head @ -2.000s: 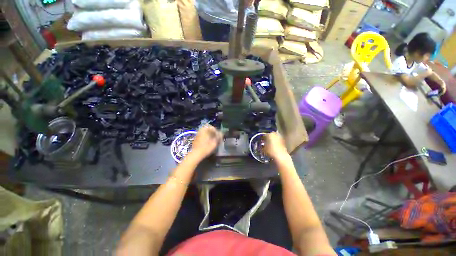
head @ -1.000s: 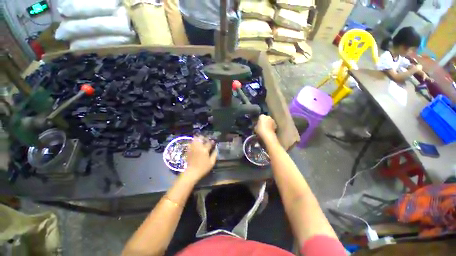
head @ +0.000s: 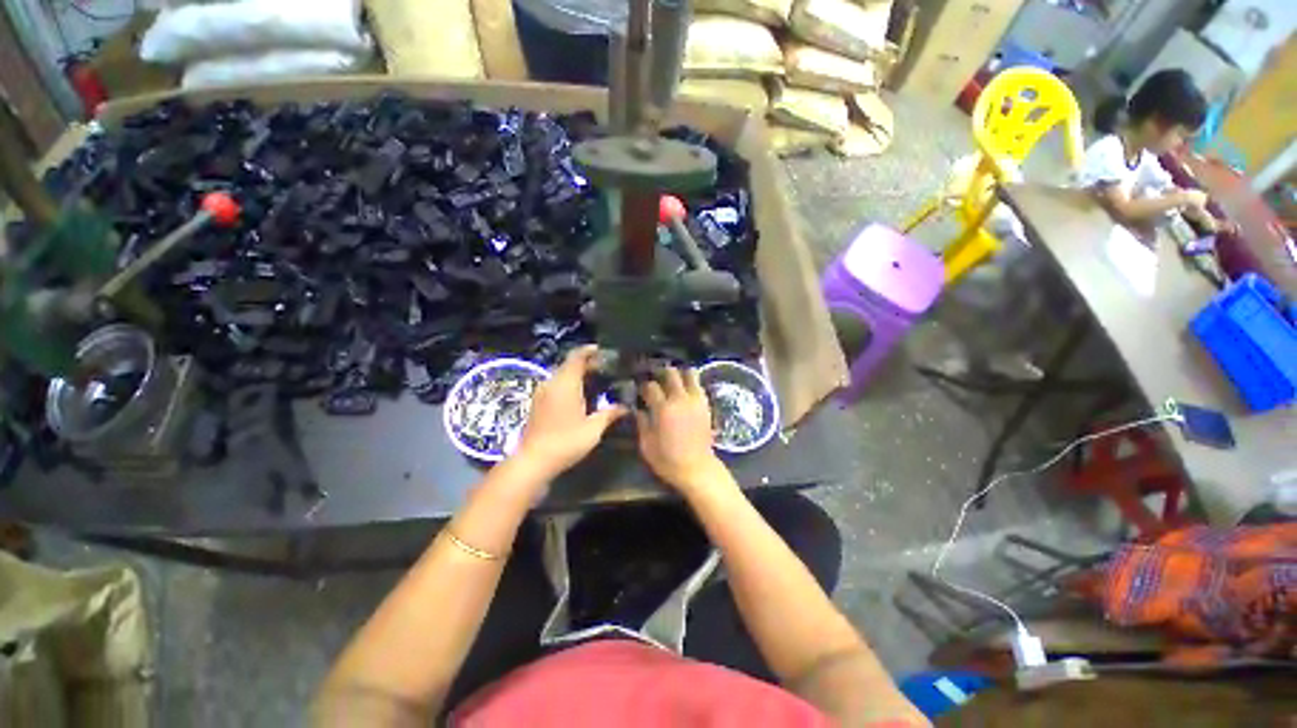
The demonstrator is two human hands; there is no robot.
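The green hand press (head: 643, 270) stands upright in front of me, its red-knobbed lever at its right. My left hand (head: 566, 415) and my right hand (head: 674, 424) meet at the press fixture under the ram, fingers close together. Something small and dark shows between the fingertips, too small and covered to name. The fixture is mostly hidden by the hands. The left bowl of bright small metal parts (head: 491, 408) is beside my left hand. The right bowl of small metal parts (head: 740, 407) is beside my right hand, partly covered by it.
Black plastic parts (head: 384, 242) lie heaped behind the press, edged by cardboard (head: 797, 285). A second press with a clear tub (head: 103, 381) is at the left. An open bag (head: 626, 569) hangs at my lap. A purple stool (head: 892, 268) and a seated person are at the right.
My right hand has come down from the press lever to the fixture. My left hand has moved from the left bowl to the fixture, meeting the right.
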